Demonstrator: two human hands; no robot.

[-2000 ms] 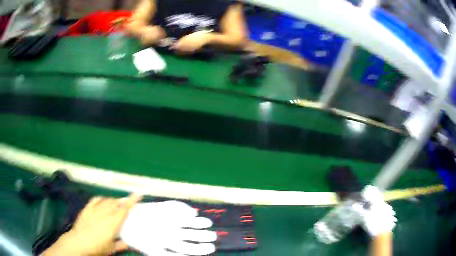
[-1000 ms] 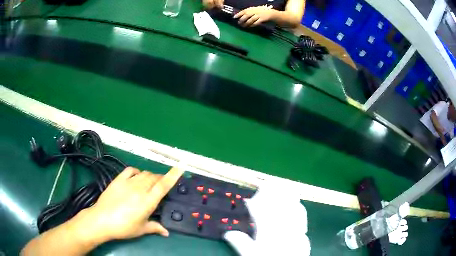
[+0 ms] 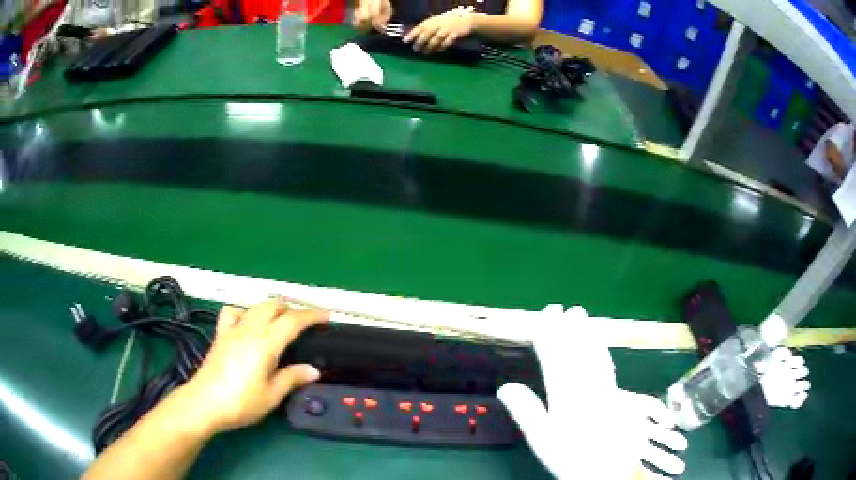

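Two black power strips lie side by side in front of me. The near strip [image 3: 413,415] shows its socket face with red shutters and small switches. The far strip [image 3: 394,356] is tilted, its socket face turned mostly out of sight. My bare left hand [image 3: 249,370] grips the far strip's left end, thumb on its near edge. My right hand [image 3: 587,403], in a white glove, has thumb and forefinger around the far strip's right end and covers the strips' right ends. Black cords [image 3: 164,366] lie bundled at the left with a mains plug [image 3: 86,325].
At the right, a clear bottle [image 3: 718,384] lies across another black strip [image 3: 715,319], beside a white glove [image 3: 784,378] and a post [image 3: 821,277]. Beyond the pale edging [image 3: 648,333] runs a green belt [image 3: 310,225]. A person's hands [image 3: 436,31] work on a strip opposite.
The far strip has turned from socket face up to tilted. My right hand has shifted right to the strips' right ends. The camera view has shifted, and the bottle still lies at the right.
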